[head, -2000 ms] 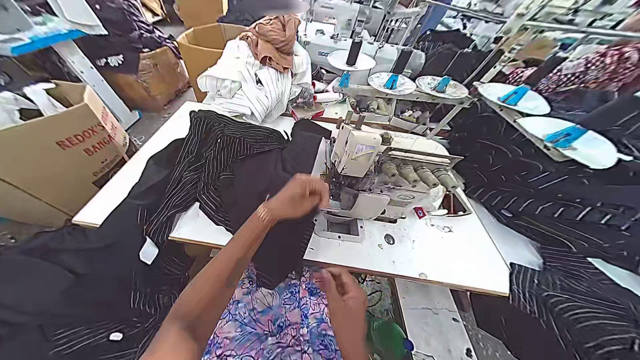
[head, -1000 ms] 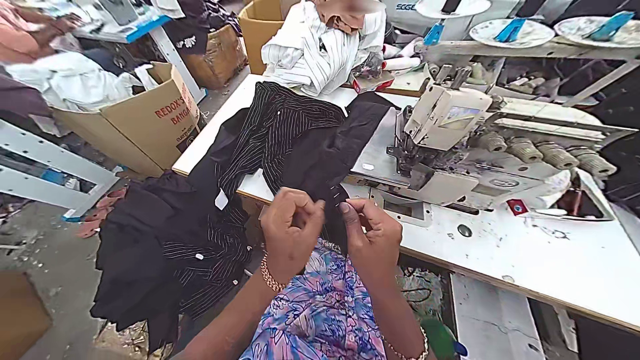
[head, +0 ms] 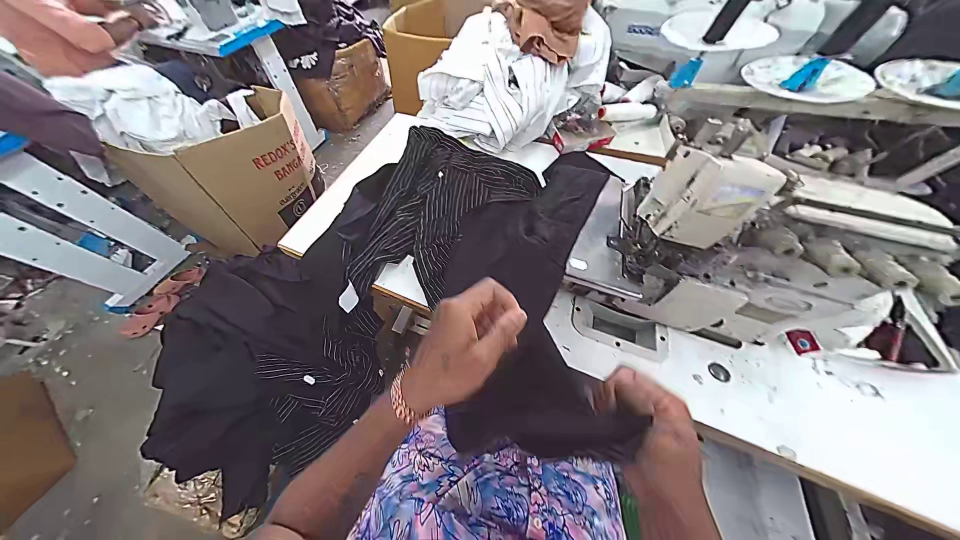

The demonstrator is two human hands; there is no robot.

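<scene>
Black fabric [head: 517, 247] runs from the white sewing table [head: 780, 405] down over its front edge to my lap. My right hand [head: 652, 412], slightly blurred, grips the lower right end of this fabric. My left hand [head: 472, 345], with a bracelet at the wrist, is held over the fabric with its fingers curled; whether it pinches anything is hidden. To the right of the fabric stands an industrial sewing machine [head: 705, 202]. A black pinstriped garment [head: 457, 187] lies on the table's left part, beside the plain black fabric.
Dark garments [head: 225, 360] hang in a heap at the left. Behind them stands a cardboard box [head: 225, 176] of white cloth. White striped garments [head: 495, 90] are piled at the table's back. Thread cones [head: 832, 251] lie behind the machine. A person's arm [head: 82, 26] shows at upper left.
My hands were close together at the fabric one second ago; now they are apart, with the right hand farther right, drawing the fabric's lower end with it. The view has shifted since two seconds ago.
</scene>
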